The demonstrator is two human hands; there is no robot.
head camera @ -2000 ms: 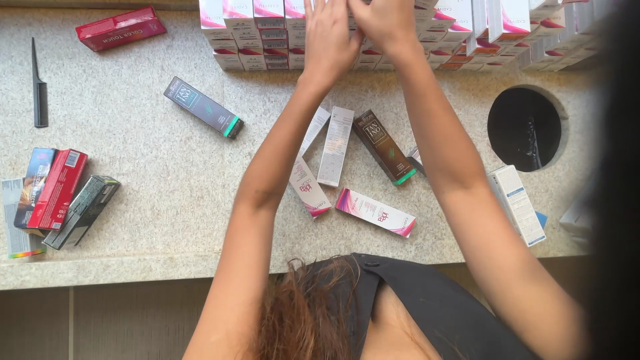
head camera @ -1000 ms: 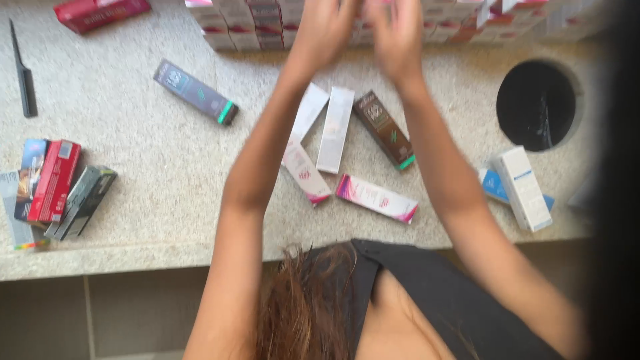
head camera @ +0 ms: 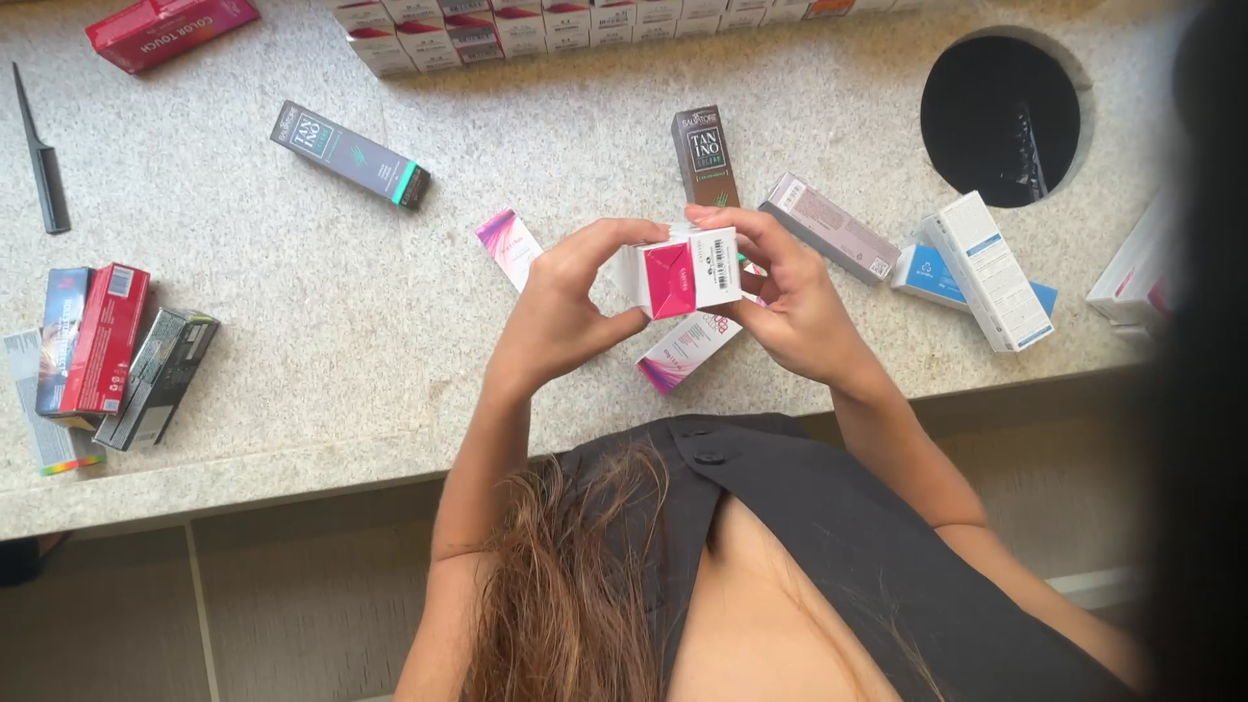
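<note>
Between both hands is a small cardboard box, white with a pink end flap, its end turned up toward my eyes. My left hand grips it from the left, thumb below and fingers above. On its right side my right hand closes around the white face with the barcode. Under and around the hands lie a white and pink box, a white and purple box and a brown Tanino box, partly covered. A mauve box rests just right of my right hand.
Stacked boxes line the counter's back. A round hole opens at the right, near white and blue boxes. Leftward lie a grey-blue box, a red box, several piled boxes and a tail comb.
Both hands have come back from the stacked boxes toward my body and now hold a box between them. Among the loose boxes in the middle, the brown one lies at a different angle.
</note>
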